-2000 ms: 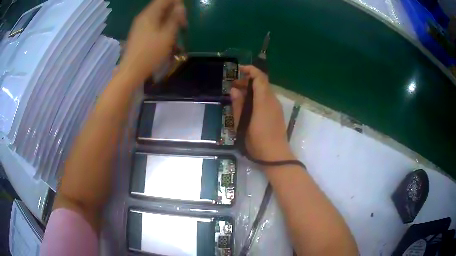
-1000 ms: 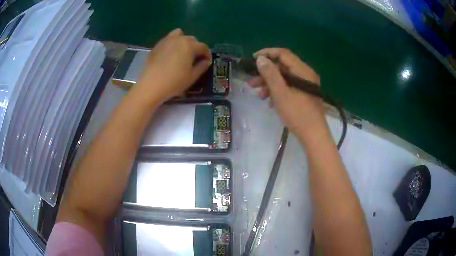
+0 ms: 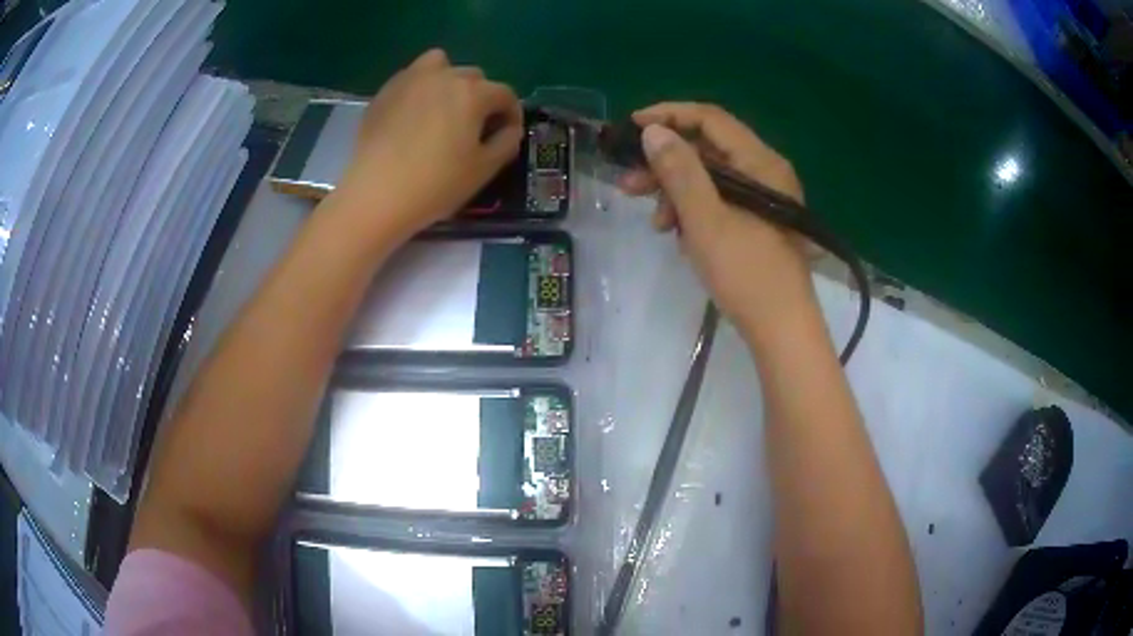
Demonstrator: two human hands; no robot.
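Observation:
My right hand (image 3: pixel 733 199) holds the black soldering iron (image 3: pixel 621 140), its thin tip at the circuit board (image 3: pixel 548 168) of the farthest black shell. My left hand (image 3: pixel 435 143) is beside that board with fingertips pinched over the shell; whatever they pinch is too small to tell. A battery cell (image 3: pixel 326 147) lies partly under the left hand, sticking out past the shell's left end. A red wire (image 3: pixel 478 213) shows inside the shell. Nearer shells hold silver-white cells (image 3: pixel 404 450) and boards in a clear blister tray (image 3: pixel 596 373).
A tall stack of white blister trays (image 3: pixel 112 236) stands at the left. The green conveyor belt (image 3: pixel 895 149) runs behind the bench. A dark cable (image 3: pixel 671 460) lies on the white bench top. A dark object (image 3: pixel 1029 475) and a black unit (image 3: pixel 1062 596) stand at the right.
Since two seconds ago, the left hand came down to the farthest shell's board, the cell now lies at left, and the right hand swung the iron to point left at the board.

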